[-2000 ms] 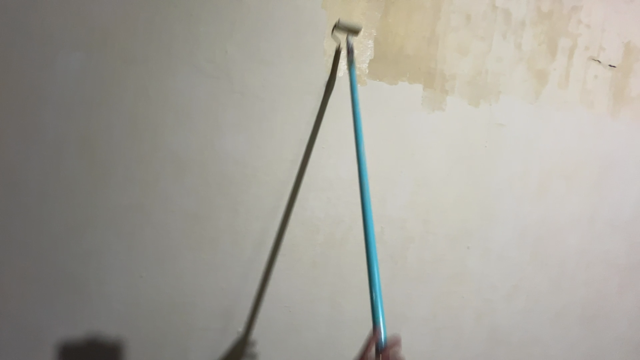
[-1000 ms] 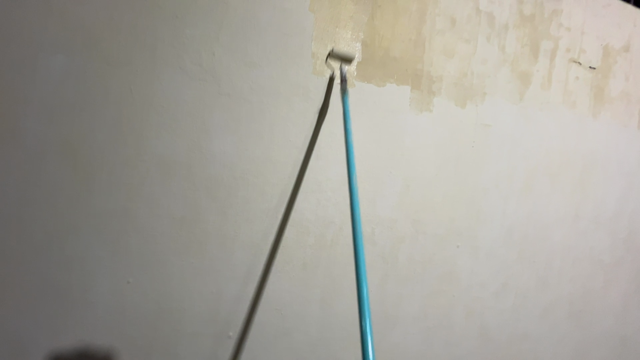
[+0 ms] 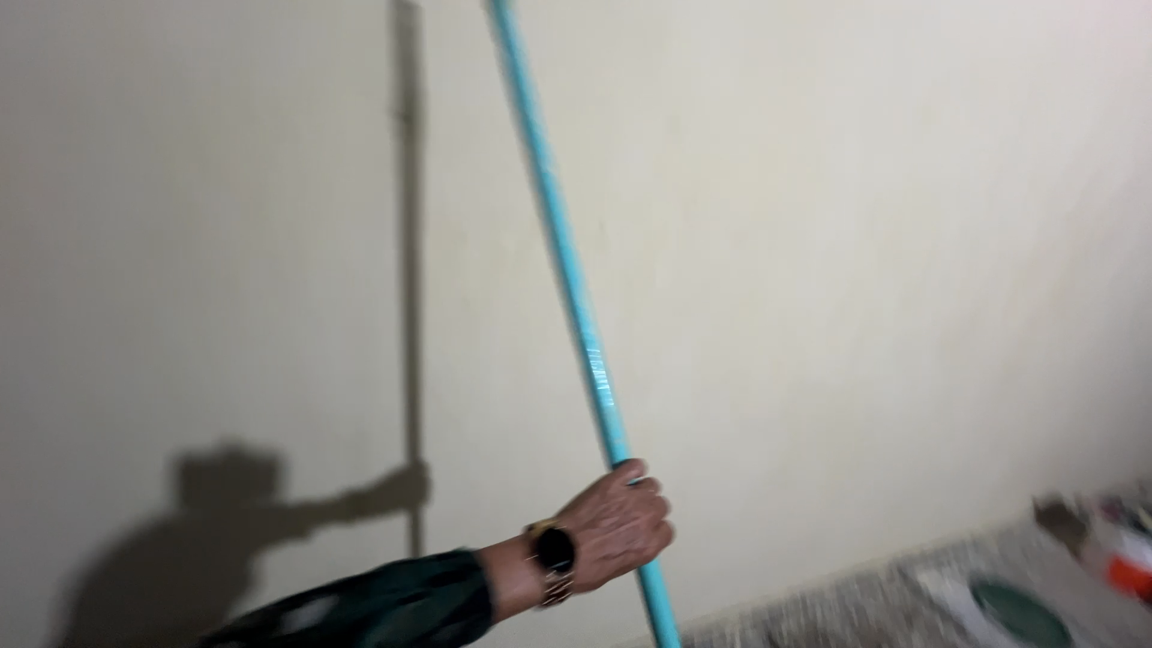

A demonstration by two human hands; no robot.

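My left hand [image 3: 619, 526], with a dark round watch on its wrist and a dark green sleeve behind it, is closed around a turquoise pole [image 3: 571, 261]. The pole leans, its top toward the left, and runs out of view at the upper and lower edges. Its roller end is out of view. My right hand is not in view. Behind the pole rises a pale wall [image 3: 810, 270].
Shadows of the pole and of a person [image 3: 207, 549] fall on the wall at left. At lower right lies a rough, speckled floor [image 3: 828, 621] with a green round thing [image 3: 1021, 614] and a blurred orange-and-white object [image 3: 1129, 573].
The view has swung down to the lower wall and floor. The paint roller and the damp-looking tan patch, seen earlier, are out of view. My left hand on the pole now shows.
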